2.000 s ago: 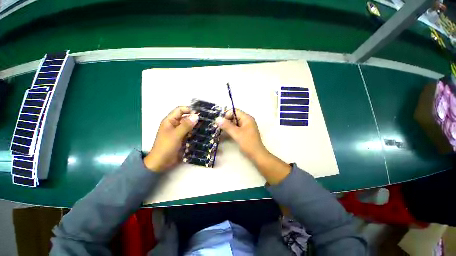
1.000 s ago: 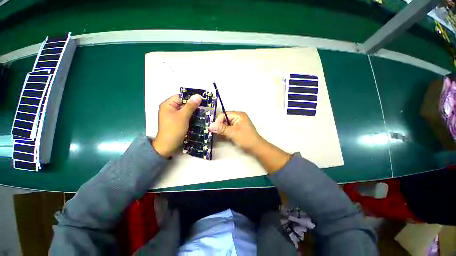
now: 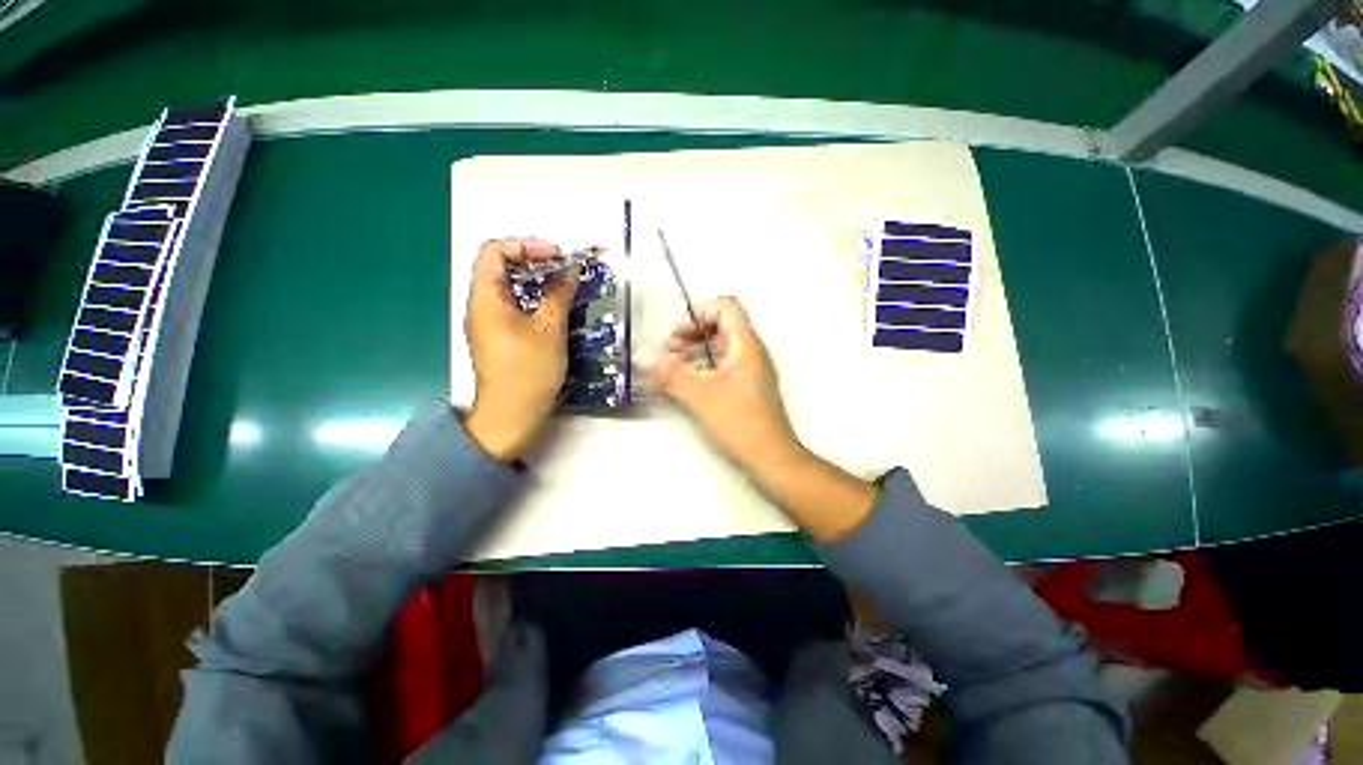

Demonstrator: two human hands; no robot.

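Note:
My left hand point(image 3: 517, 347) grips a black circuit board panel point(image 3: 594, 341) speckled with silver and white parts, above the cream mat. A thin black edge strip point(image 3: 628, 299) stands upright along the panel's right side; whether it is still joined is unclear. My right hand point(image 3: 722, 386) is just right of the panel and holds another thin dark strip point(image 3: 682, 287), which slants up to the left from its fingers. A black striped sheet point(image 3: 922, 286) lies on the mat to the right.
The cream mat point(image 3: 792, 202) lies on a glossy green bench point(image 3: 337, 299). A long white tray point(image 3: 195, 321) with overlapping striped sheets point(image 3: 123, 307) stands at the far left. A pale metal rail point(image 3: 628, 114) runs along the back, with a post point(image 3: 1218, 75) at the right.
My right hand has moved slightly right, away from the panel, with its strip. The other strip now shows extending beyond the panel's top. The panel is slightly higher in view.

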